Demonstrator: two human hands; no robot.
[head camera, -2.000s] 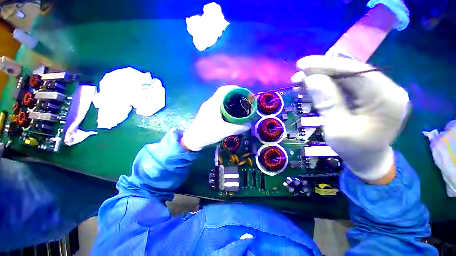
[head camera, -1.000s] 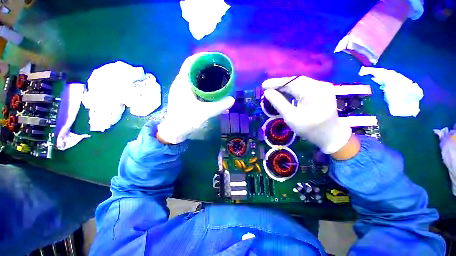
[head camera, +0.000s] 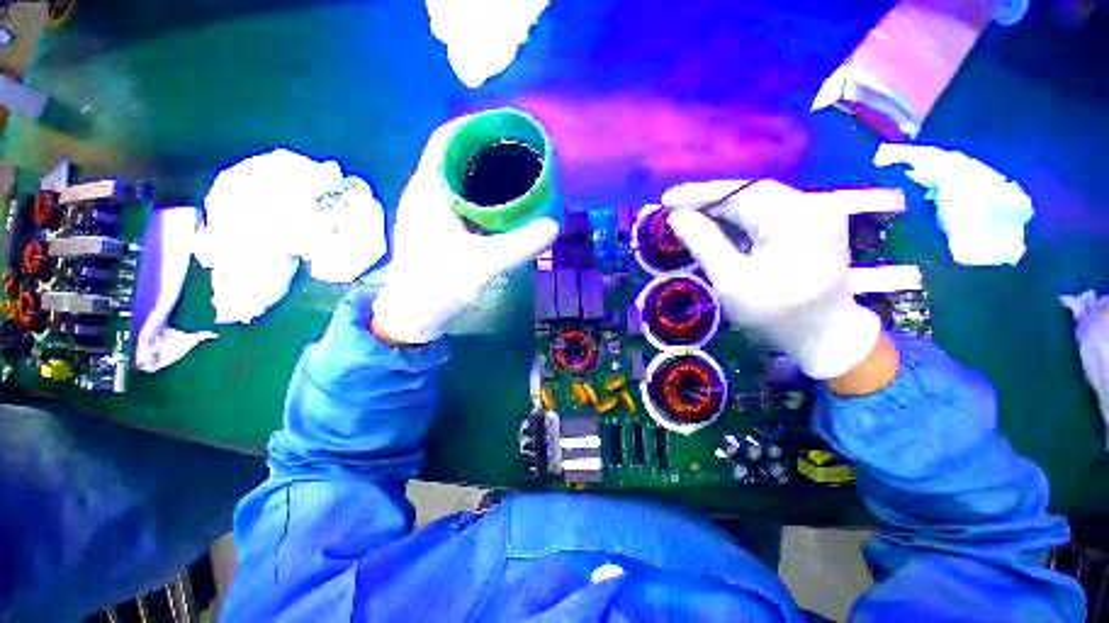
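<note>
My left hand (head camera: 444, 262), in a white glove, holds the green-rimmed coating pot (head camera: 496, 170), tilted so its dark inside shows, beyond the near-left part of the board. My right hand (head camera: 778, 262), also gloved white, holds a thin dark brush (head camera: 733, 196) like a pen over the far toroidal inductor (head camera: 666, 237); the brush tip is hidden. The green power circuit board (head camera: 663, 476) lies on the bench. Two more red-copper toroidal inductors (head camera: 681, 310) sit in a row towards me. My right hand covers part of the heat sinks (head camera: 888, 279).
Crumpled white cloths lie left (head camera: 249, 231), at the far edge (head camera: 484, 37) and at right (head camera: 979, 209). Another circuit board (head camera: 85, 286) is far left. A pinkish-white wrapped bundle (head camera: 906, 61) lies far right. A blue sleeve (head camera: 73, 511) shows at lower left.
The pot moved left and away from the board's inductors, in my left hand. My right hand came nearer the far inductor, then shifted slightly right. More of the board now shows.
</note>
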